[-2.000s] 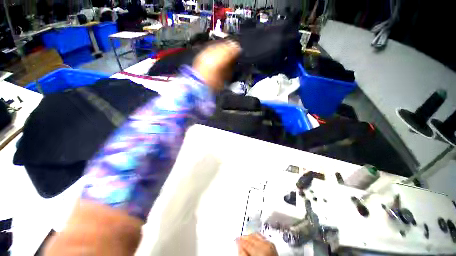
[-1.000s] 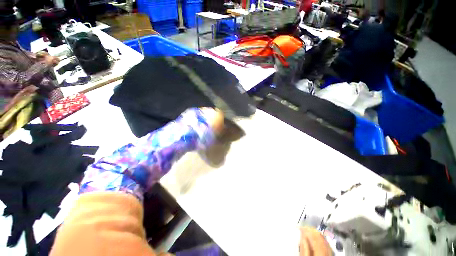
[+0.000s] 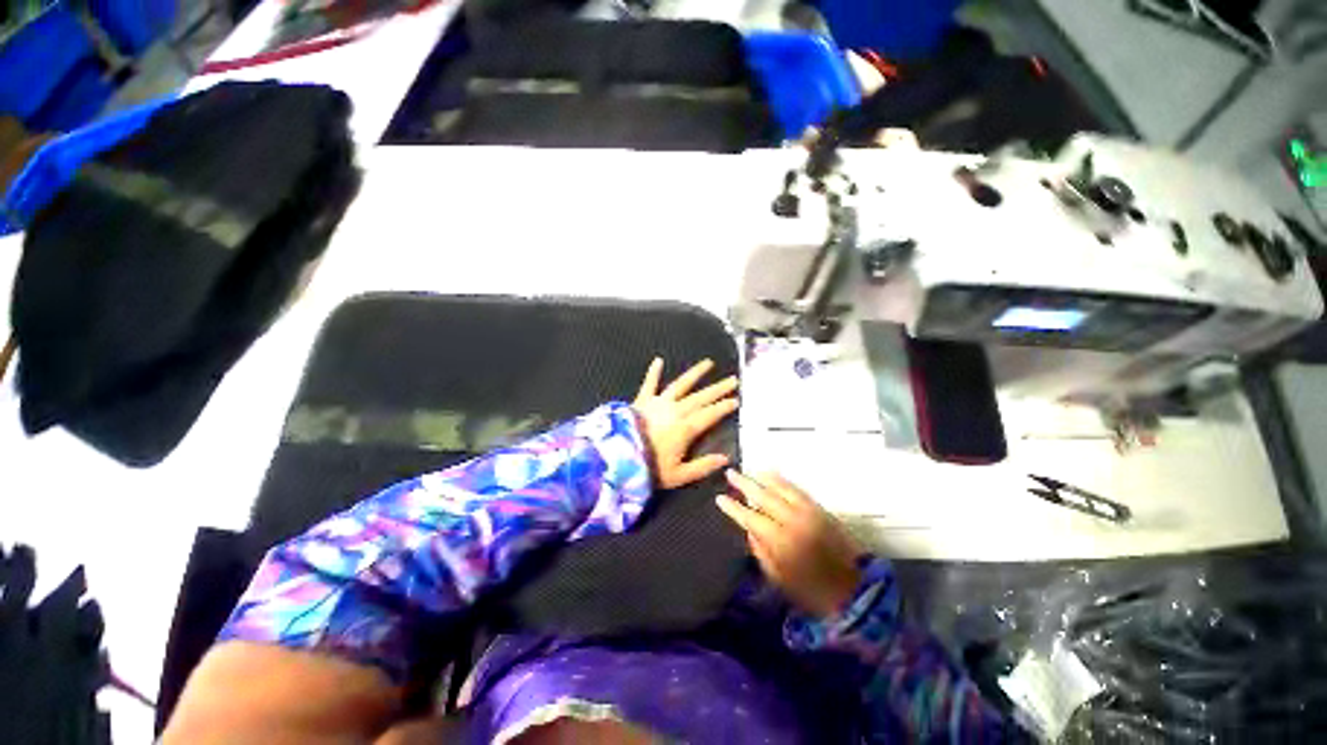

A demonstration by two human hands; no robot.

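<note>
A black mesh back panel (image 3: 495,349) lies flat on the table in front of me, left of the needle area. Its camouflage webbing (image 3: 379,427) runs across it and passes under my left sleeve. My left hand (image 3: 687,425) lies on the panel near its right edge, fingers spread, gripping nothing. My right hand (image 3: 786,536) is at the panel's right edge, just below my left hand, with its fingertips near that edge; whether it pinches anything is unclear. The presser foot and needle area (image 3: 793,313) of the white sewing machine (image 3: 1004,233) is right of the panel's upper right corner.
Stacked panels (image 3: 175,277) lie at the left. Other black panels (image 3: 611,88) and a blue bin (image 3: 801,80) are beyond the table. A smartphone (image 3: 958,400) and thread snips (image 3: 1078,498) lie right of the needle. A clear plastic bag (image 3: 1164,655) is at lower right.
My left hand has come back from the stack at the left, and a panel now lies in front of me under it. My right hand is now at its edge. The view has turned down.
</note>
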